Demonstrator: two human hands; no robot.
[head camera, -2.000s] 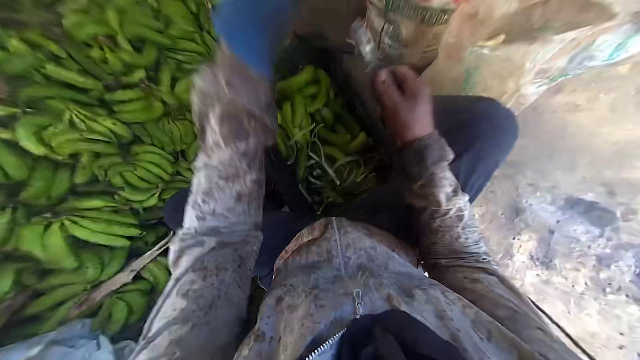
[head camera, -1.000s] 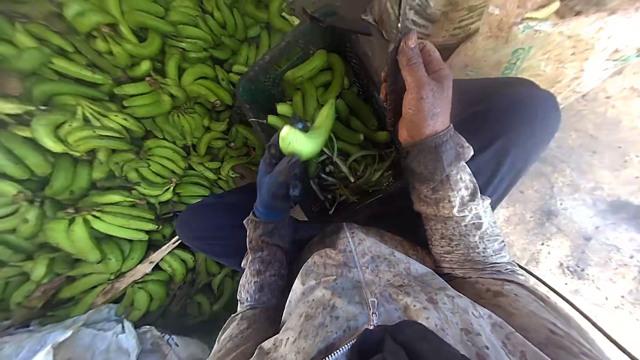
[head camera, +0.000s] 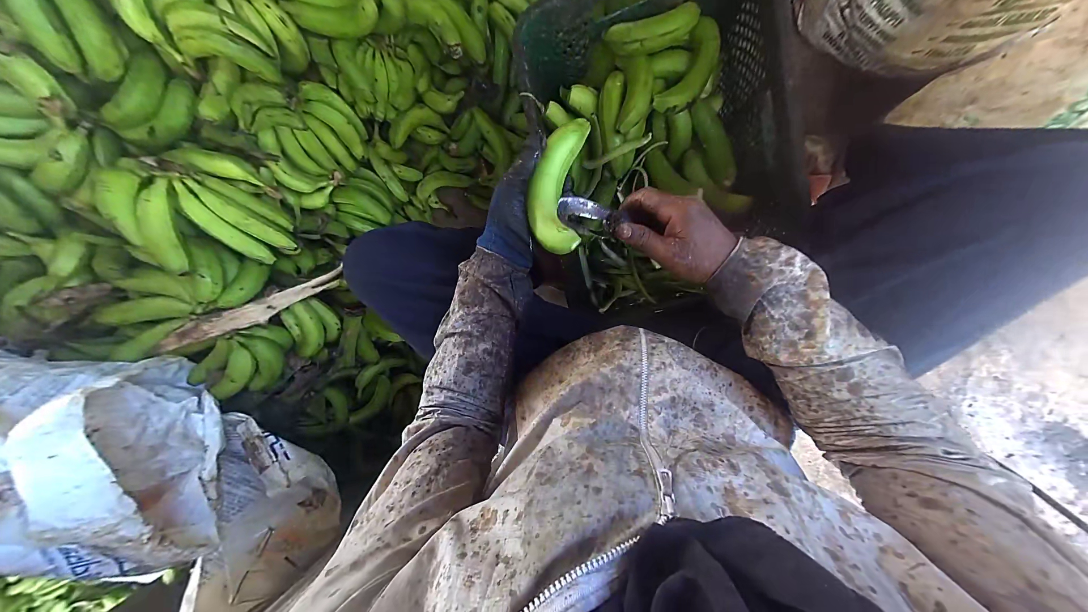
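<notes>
My left hand (head camera: 512, 200), in a dark blue glove, holds a green banana (head camera: 557, 183) upright between my knees. My bare right hand (head camera: 680, 234) grips a small tool with a curved metal blade (head camera: 583, 212), which touches the lower part of the banana's right side. The tool's handle is mostly hidden by my fingers. Beyond both hands, a dark green plastic crate (head camera: 769, 110) contains loose green bananas (head camera: 637, 85). Thin green peel strips (head camera: 633, 276) lie at its near end, below my right hand.
Bunches of green bananas (head camera: 221, 204) cover the floor at the left, with a dry stalk (head camera: 251, 313) across them. Crumpled white sacks (head camera: 110, 459) lie at the lower left. A printed sack (head camera: 926, 30) stands at the upper right, past my bent right leg (head camera: 960, 221).
My right hand has come down from beside the sack to the banana, with the curved blade now against it. My left hand, out to the upper left two seconds ago without a visible banana, now holds one.
</notes>
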